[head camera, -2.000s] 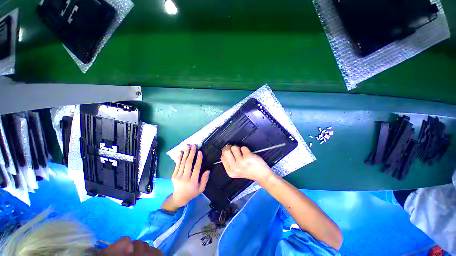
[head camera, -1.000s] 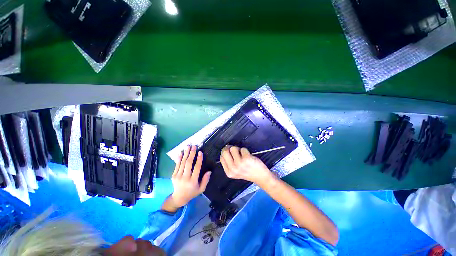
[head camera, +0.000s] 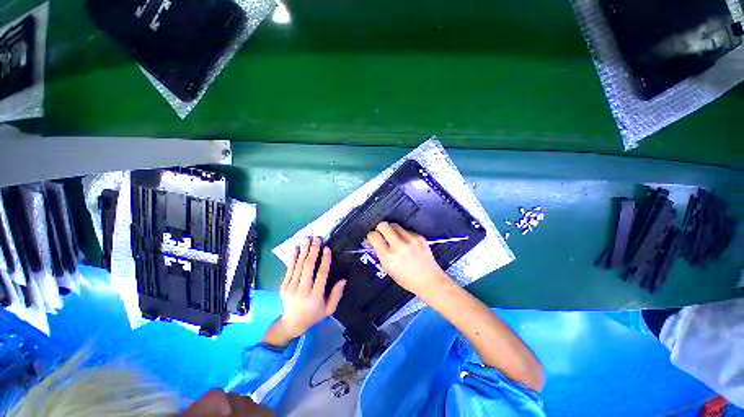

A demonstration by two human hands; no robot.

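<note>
A black ribbed tray panel (head camera: 445, 213) lies slanted on a white-silver packing sheet (head camera: 489, 259) on the bench in front of me. My left hand (head camera: 307, 287) lies flat on the panel's lower left edge, fingers extended and slightly apart, gripping nothing. My right hand (head camera: 401, 254) is over the middle of the panel, its fingers closed on a thin pale rod (head camera: 447, 240). The rod sticks out on both sides of the hand. Small white centre pieces (head camera: 372, 262) show just left of the right hand. My right fingertips hide part of the panel's centre.
Small white parts (head camera: 529, 220) lie right of the sheet, with black strips (head camera: 650, 240) farther right. Panels (head camera: 179, 281) with white sheets stand at left below a grey rail (head camera: 114, 151). The green belt (head camera: 391, 73) carries more panels. A person's pale sleeve (head camera: 706, 342) is at lower right.
My right hand has moved slightly up and right with the rod, uncovering white centre pieces. The panels on the belt have moved right. My left hand has stayed in place.
</note>
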